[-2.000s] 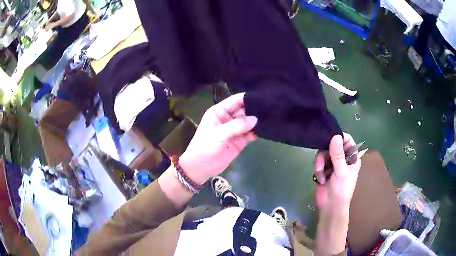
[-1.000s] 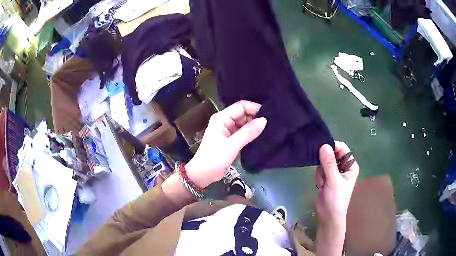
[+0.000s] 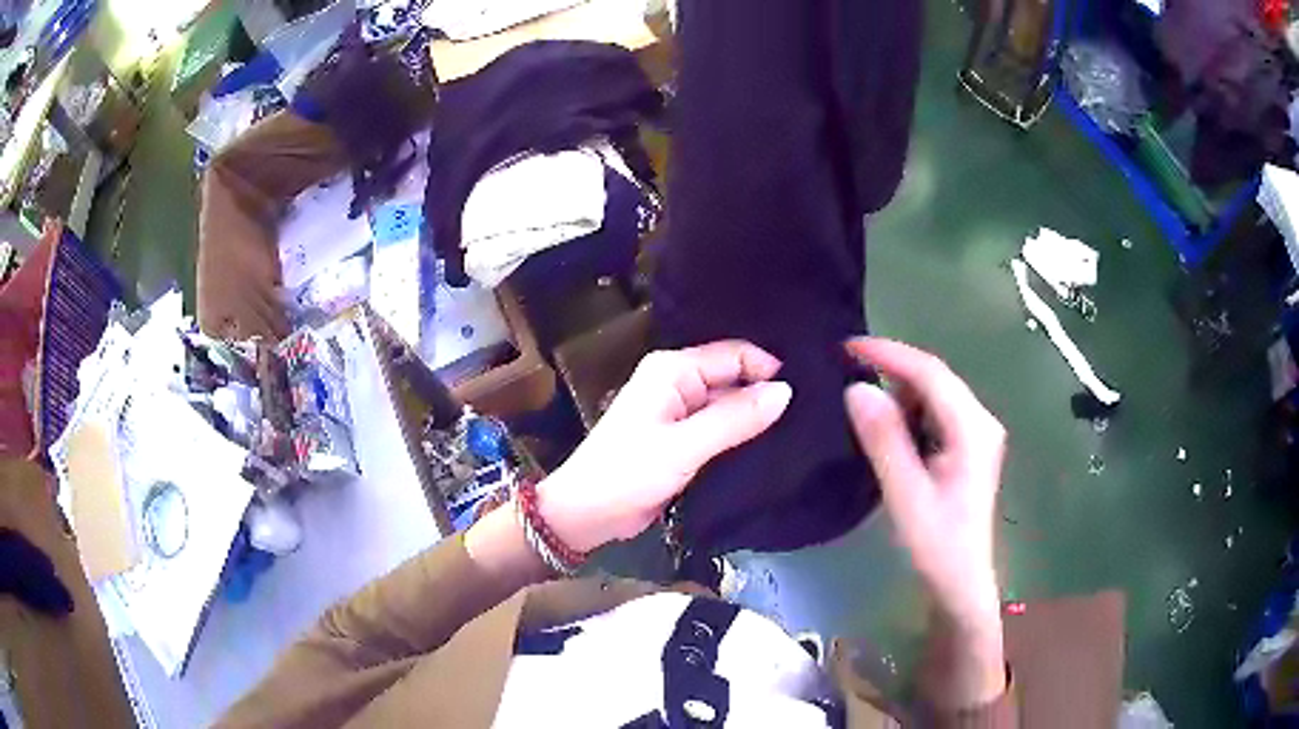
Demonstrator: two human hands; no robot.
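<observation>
A dark purple-black garment point(image 3: 762, 228) hangs down from the top of the view, its curved lower end between my hands. My left hand point(image 3: 684, 427) pinches the cloth between thumb and fingers on the left side. My right hand point(image 3: 933, 463) is at the right edge of the cloth, thumb and forefinger close together on it. A small dark part shows by the right fingertips, too unclear to name. The snips cannot be made out.
A light table point(image 3: 321, 584) with papers and small items stands at the left. Dark garments point(image 3: 549, 107) and a folded white cloth point(image 3: 534, 207) lie beyond it. Open cartons point(image 3: 235, 249) stand near them. The green floor point(image 3: 969, 356) has white scraps. A brown padded surface point(image 3: 1068, 655) is at lower right.
The view has swung right. The garment hangs more upright and its lower end has narrowed. My right hand has moved from the lower corner up along the right edge, nearer my left hand.
</observation>
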